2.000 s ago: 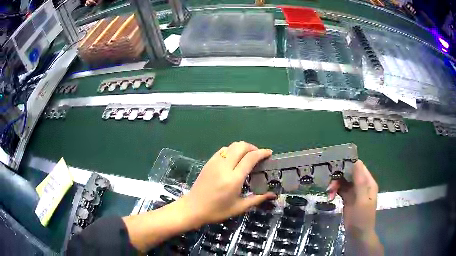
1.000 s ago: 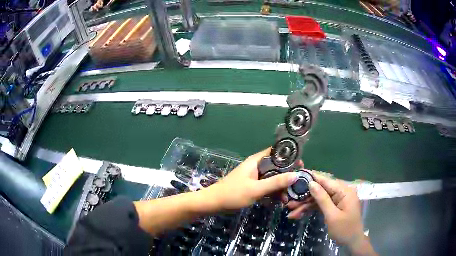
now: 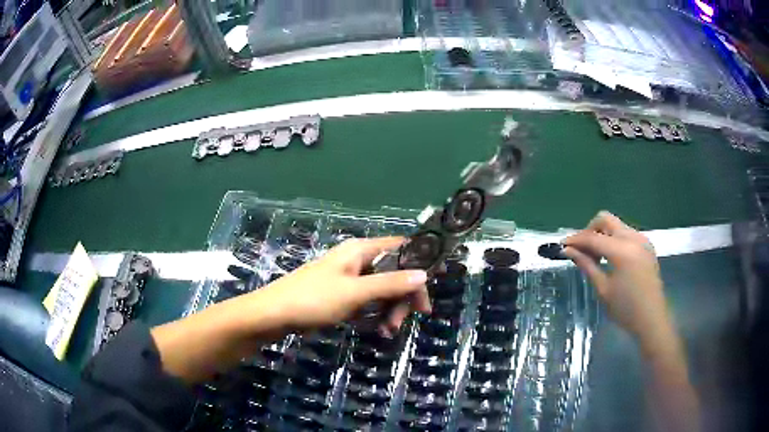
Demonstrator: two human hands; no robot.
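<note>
My left hand holds a metal fixture by its lower end, tilted up to the right above the tray. Two black ringed discs show in its middle seats; the far end is blurred. My right hand pinches a small round black part between thumb and fingertip, over the upper right edge of the tray. The clear blister tray lies in front of me with columns of black parts. Its right-hand column shows no black parts. My left hand and forearm hide part of the tray.
Fixtures lie on the green belt at the left and right. Another fixture and a yellow paper slip lie left of the tray. Clear trays, an orange-brown stack and a cloudy grey block stand beyond.
The long fixture side was up first; it was then turned to show ringed discs. My right hand has taken a round part away from the fixture and moved right. The camera view has shifted.
</note>
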